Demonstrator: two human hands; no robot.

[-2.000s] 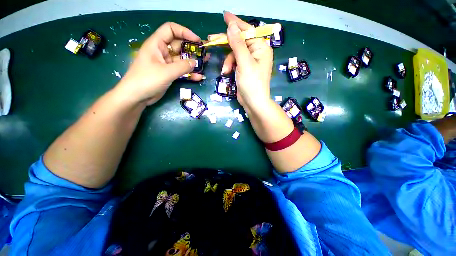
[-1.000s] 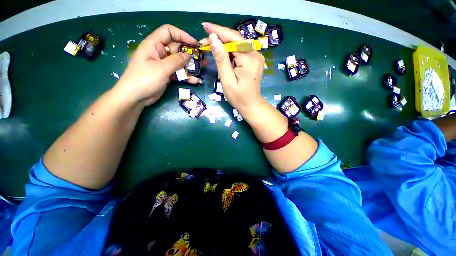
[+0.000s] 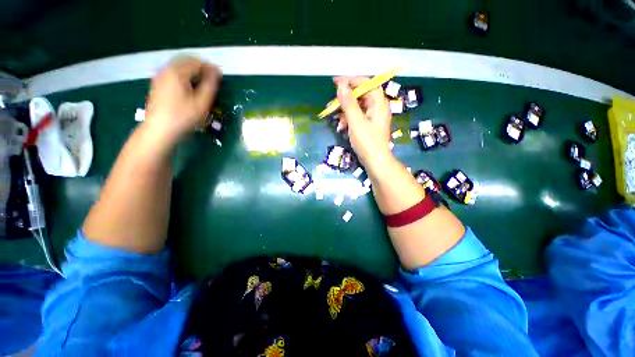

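My left hand [image 3: 179,94] is blurred at the upper left, over the table near the pale rail; whether it holds anything cannot be told. A dark unit [image 3: 214,122] shows just beside its lower right side. My right hand [image 3: 365,118] holds the yellow tweezers [image 3: 362,90] above the table, tips pointing down-left. One dark unit with a white tab [image 3: 296,175] and another dark unit [image 3: 340,158] lie below and left of my right hand. Small white squares [image 3: 347,216] lie loose near them. More dark units [image 3: 434,135] lie to the right of my right hand.
A pale curved rail [image 3: 292,61] runs along the far edge, with a dark unit [image 3: 480,21] beyond it. White holders [image 3: 75,139] and a cable stand at far left. A yellow tray [image 3: 620,139] is at far right, above a neighbour's blue sleeve [image 3: 595,272]. Several units lie right.
My left hand has moved left and away from my right hand; the unit between them is gone from there. The tweezers are now apart from it. The view has shifted, showing more beyond the rail.
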